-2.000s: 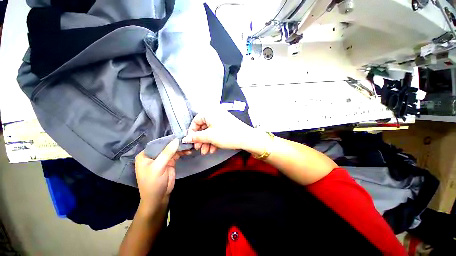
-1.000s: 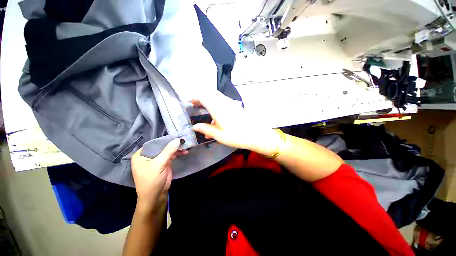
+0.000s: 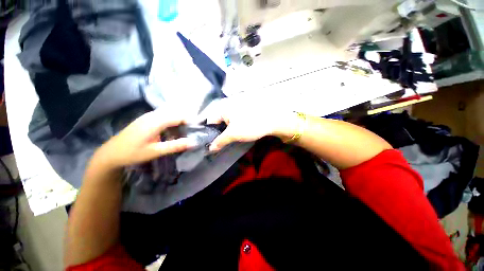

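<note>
The grey trousers [image 3: 175,193] lie bunched over the table's front edge and partly on my lap, with black cloth among their folds at the upper left. My left hand [image 3: 151,140] holds the grey cloth at the waistband end [image 3: 193,157] between thumb and fingers. My right hand [image 3: 233,124] pinches the same cloth from the right, the two hands a short way apart. The picture is blurred here, and the small part between my fingertips cannot be made out. A dark pointed cloth piece [image 3: 204,62] lies behind my hands.
The off-white sewing machine [image 3: 313,45] stands at the upper right on the white table [image 3: 297,87]. A heap of black strips [image 3: 400,63] lies right of it, with metal tools [image 3: 355,68] beside. Grey and black garments [image 3: 435,164] hang below the table's right edge.
My left hand has moved up and spread over the cloth; my right hand has closed in on the waistband end. The trousers have shifted and bunched. The whole view has tilted.
</note>
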